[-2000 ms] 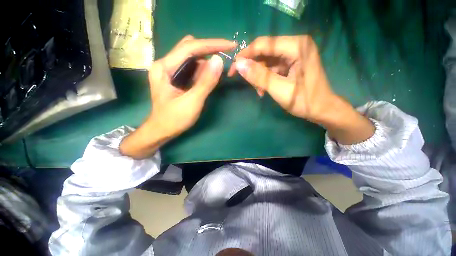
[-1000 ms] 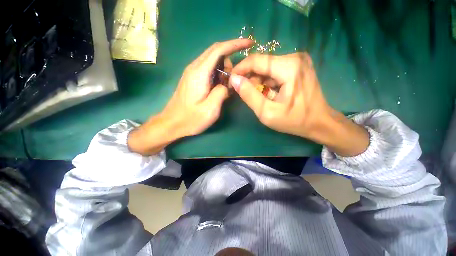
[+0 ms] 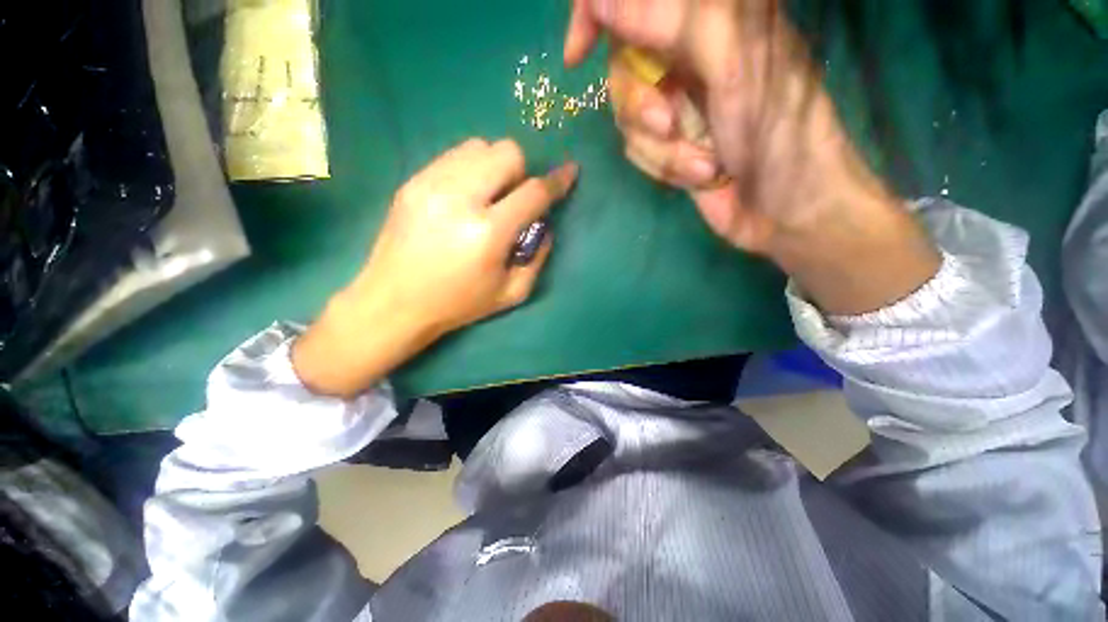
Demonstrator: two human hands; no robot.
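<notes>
My left hand (image 3: pixel 456 243) is bare and holds a small dark module (image 3: pixel 529 242) between its fingers, low over the green mat. My right hand (image 3: pixel 717 109) is raised at the upper right, blurred, with its fingers curled around an orange-yellow handle (image 3: pixel 640 66). Its upper fingers are partly cut off by the top edge, and no tool tip can be made out. Tiny gold pieces (image 3: pixel 543 101) lie scattered on the mat between and beyond the hands.
A glossy black blister tray (image 3: pixel 85 158) stands at the left, with a pale sheet edge (image 3: pixel 201 231) under it. A crinkled yellow strip (image 3: pixel 276 91) lies beside it. Small specks lie on the green mat (image 3: pixel 680 292) at the right. A pale sleeve shows at the far right edge.
The hands have parted. My right hand has moved up and away from the dark module; my left hand has turned and dropped slightly, still holding it. The view has shifted, and the clear bag has left it.
</notes>
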